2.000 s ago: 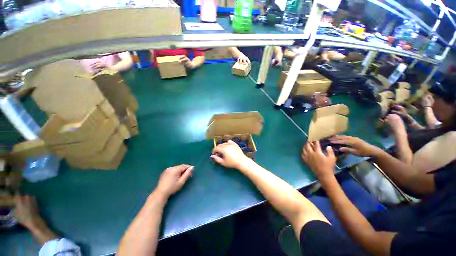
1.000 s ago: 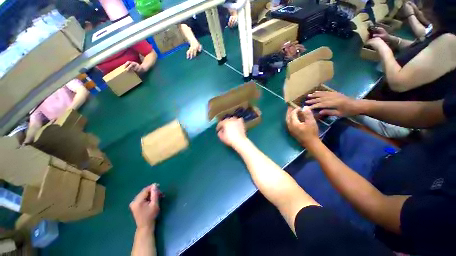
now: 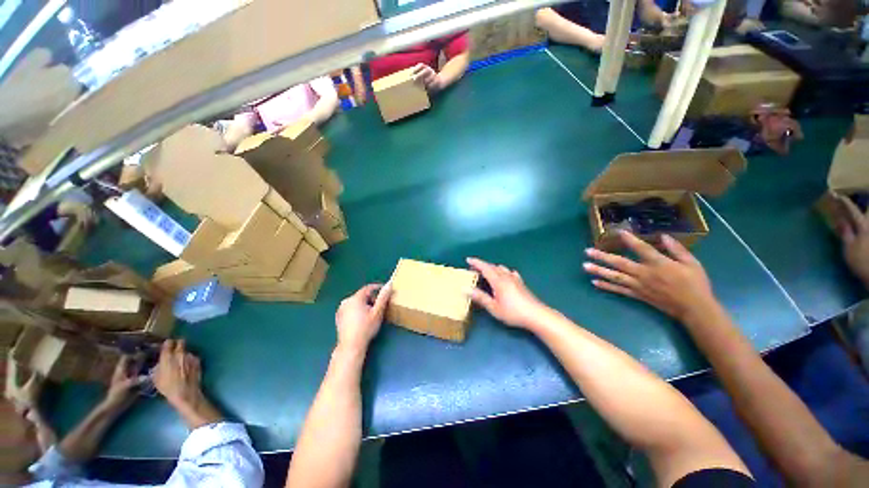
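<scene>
A closed brown carton point(image 3: 432, 297) sits on the green bench in front of me. My left hand point(image 3: 362, 315) is at its left side, with thumb and fingers against the edge. My right hand point(image 3: 502, 294) is at its right side, fingers on the right edge and corner. The two hands hold the carton between them. An open carton point(image 3: 652, 212) with its lid standing up is at the right, with black coiled cables inside. Another person's hand point(image 3: 657, 274) reaches to its front edge.
A stack of open cartons point(image 3: 257, 238) stands at left, beside a pale-blue clear container point(image 3: 203, 300). A person at the lower left works by open boxes. A person across the bench holds a closed carton point(image 3: 401, 94). Shelf legs point(image 3: 688, 76) stand at the upper right.
The closed carton, lying apart from my hands before, is now between them. My right hand has left the open carton with cables, where another person's hand now reaches. The view has turned.
</scene>
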